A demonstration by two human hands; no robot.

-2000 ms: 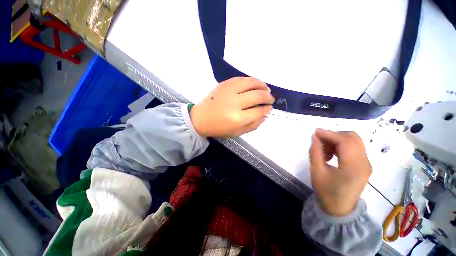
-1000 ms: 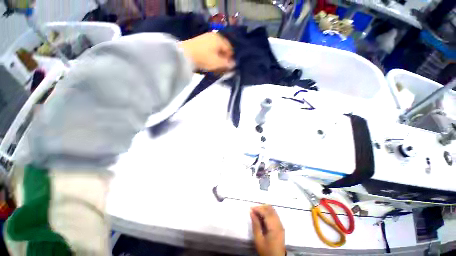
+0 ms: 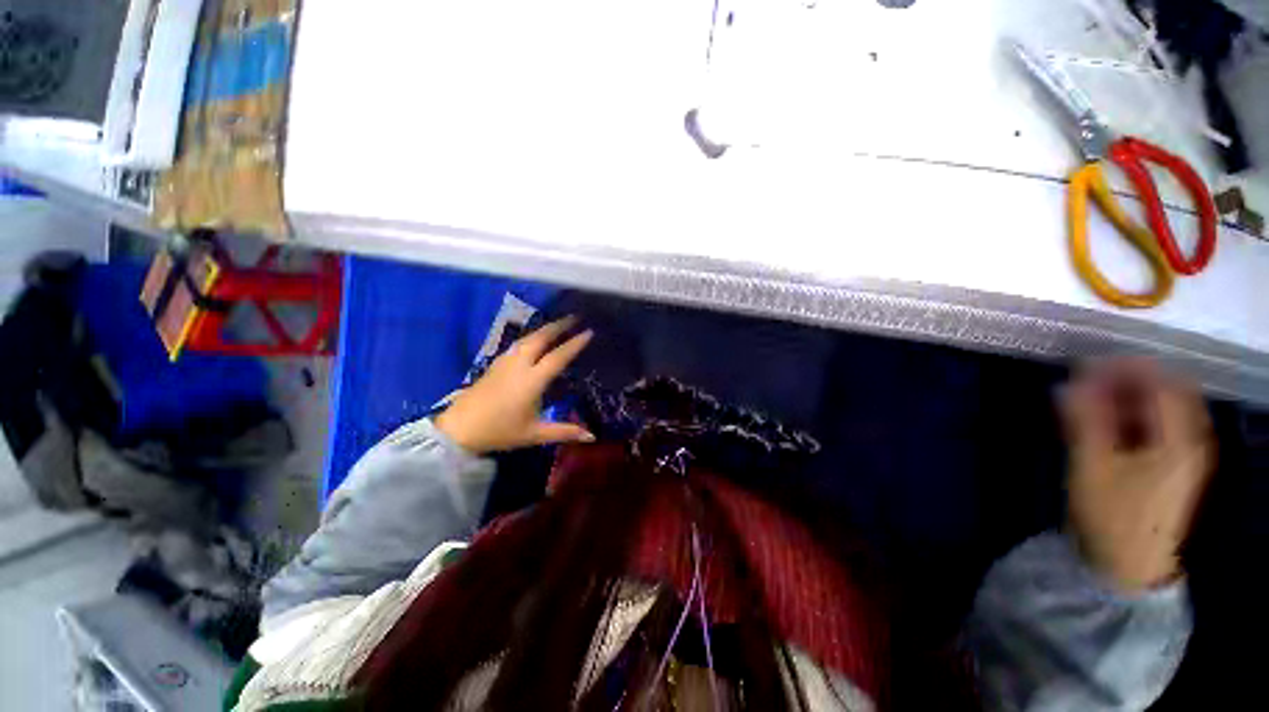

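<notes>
Large dark navy cloth (image 3: 863, 431) lies over my lap under the table's front edge, with frayed edges and pale loose threads near its middle. My left hand (image 3: 515, 392) is over the left part of this cloth, fingers spread; it holds nothing that I can see. My right hand (image 3: 1138, 466) is blurred at the right, just below the table edge, fingers curled; whether it holds anything cannot be told. Scissors (image 3: 1092, 174) with yellow-orange and red handles lie on the white table at the upper right.
The white table (image 3: 487, 125) with a printed ruler edge spans the top. A blue crate (image 3: 383, 369) stands left of my lap. Taped cardboard (image 3: 237, 125) with a blue patch is at the upper left. A red frame (image 3: 285, 303) stands on the floor side. Dark scraps lie at the upper right.
The view has turned down to my lap. My left hand has left the dark cloth behind the table and is now at my lap. The waistband seen earlier is out of view.
</notes>
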